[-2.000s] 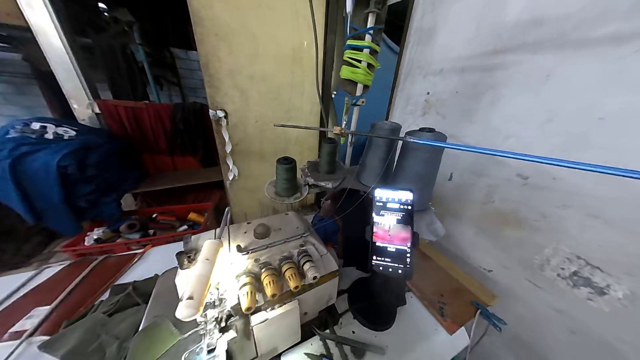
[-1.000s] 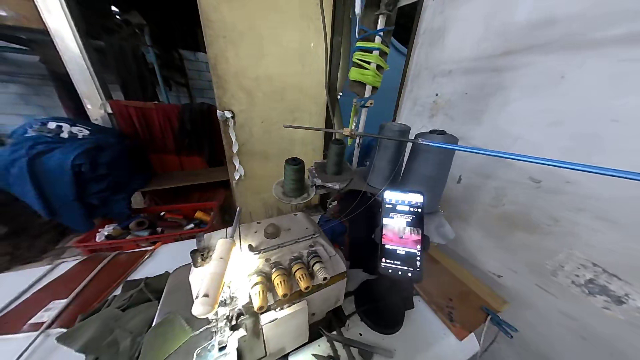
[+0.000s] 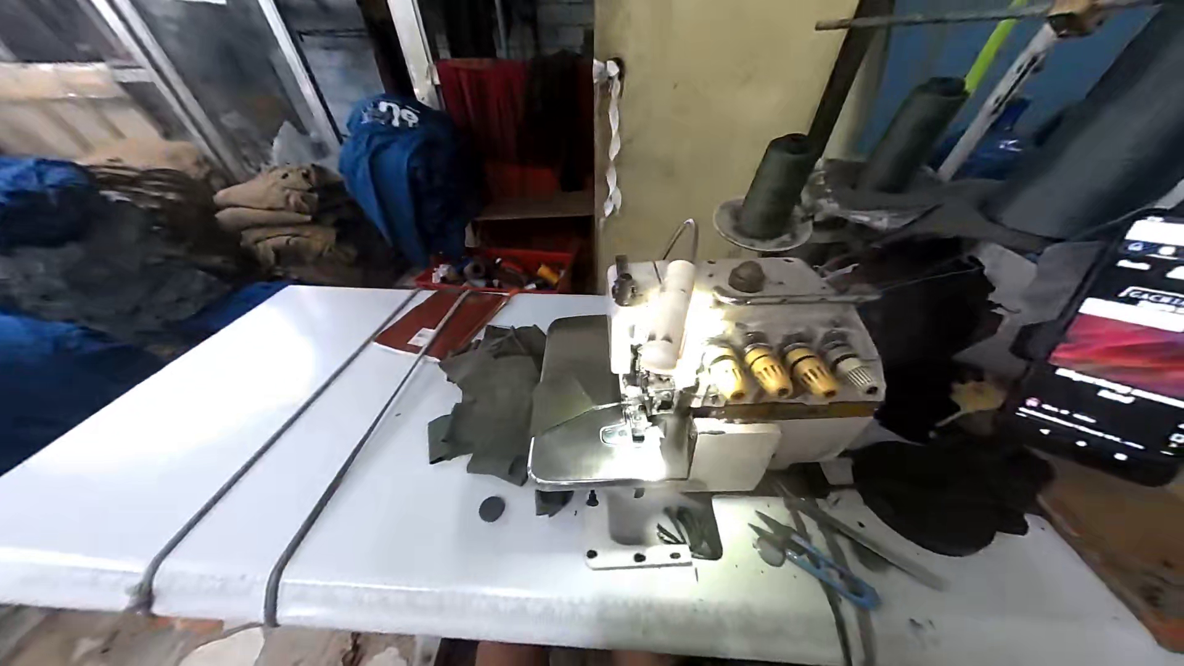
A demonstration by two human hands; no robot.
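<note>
Neither of my hands can be made out in the head view. An overlock sewing machine (image 3: 740, 370) stands on the white table with its lamp lit over the needle area. Dark green fabric pieces (image 3: 495, 402) lie against the left side of its metal plate. Blue-handled thread snips (image 3: 819, 560) rest on the tabletop at the machine's front right, beside metal tweezers (image 3: 869, 541). A green thread cone (image 3: 777, 188) stands on a holder behind the machine. At the bottom edge, a small part of bare skin shows below the table, most likely the legs.
A lit phone (image 3: 1110, 351) stands at the right, near black cloth (image 3: 948, 490). Two cords cross the white table (image 3: 231, 388) at the left. Behind are a red crate (image 3: 555, 264), a blue cloth bundle (image 3: 402, 176) and piles of folded garments (image 3: 277, 213).
The view has swung down and to the left, so the table's front edge, the snips and the garment piles now show. Nothing on the table has plainly moved.
</note>
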